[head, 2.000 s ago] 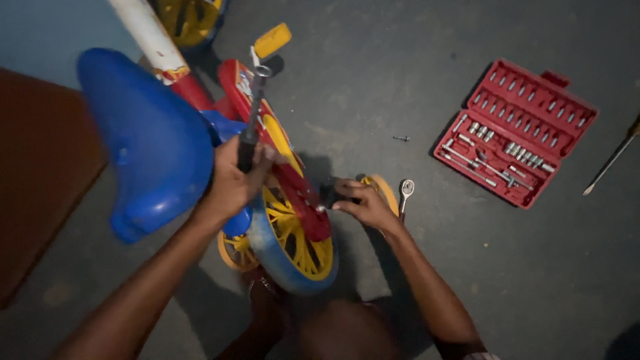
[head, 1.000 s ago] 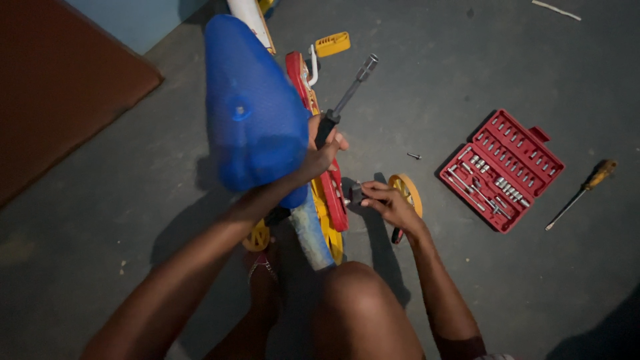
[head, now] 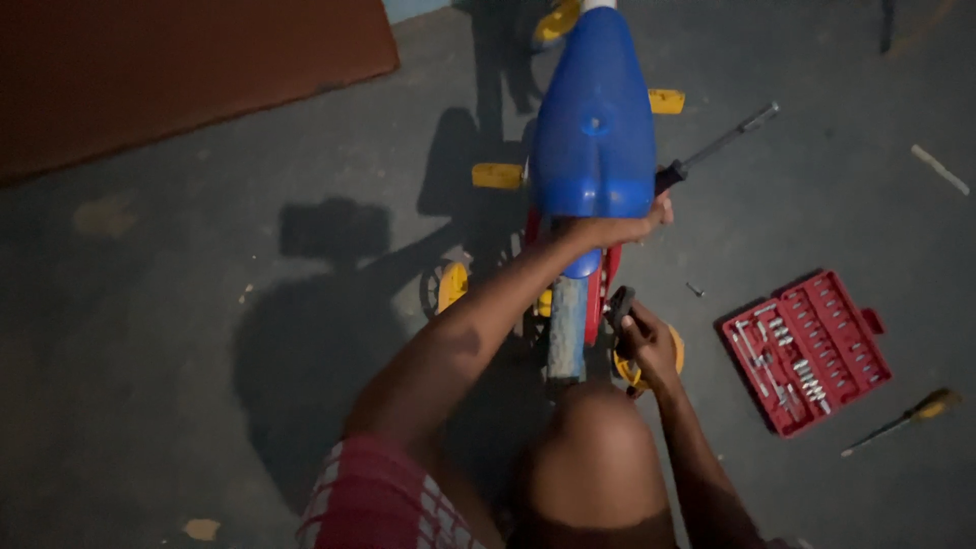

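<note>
A child's bicycle with a blue plastic saddle (head: pixel 595 130) stands upright in front of me. My left hand (head: pixel 637 225), at the saddle's rear right, is closed on the dark handle of a nut driver (head: pixel 720 149), whose shaft points up and right. My right hand (head: pixel 648 343) holds a black bracket-like part (head: pixel 621 305) beside the blue rear wheel (head: pixel 568 328), close to the red chain guard (head: pixel 593 305). A yellow training wheel (head: pixel 677 349) is just behind the right hand. Whether the black part touches the bicycle is unclear.
A red socket set case (head: pixel 877 370) lies open on the floor at right, with a yellow-handled screwdriver (head: pixel 926 404) beside it. A small bolt (head: pixel 695 290) lies between case and bicycle. Another yellow training wheel (head: pixel 453 286) is at left. A brown panel (head: pixel 191 76) fills the upper left.
The view has shifted, now looking down over the saddle. The left hand still holds the nut driver, which points further right than before. The right hand stays by the rear wheel with the black part.
</note>
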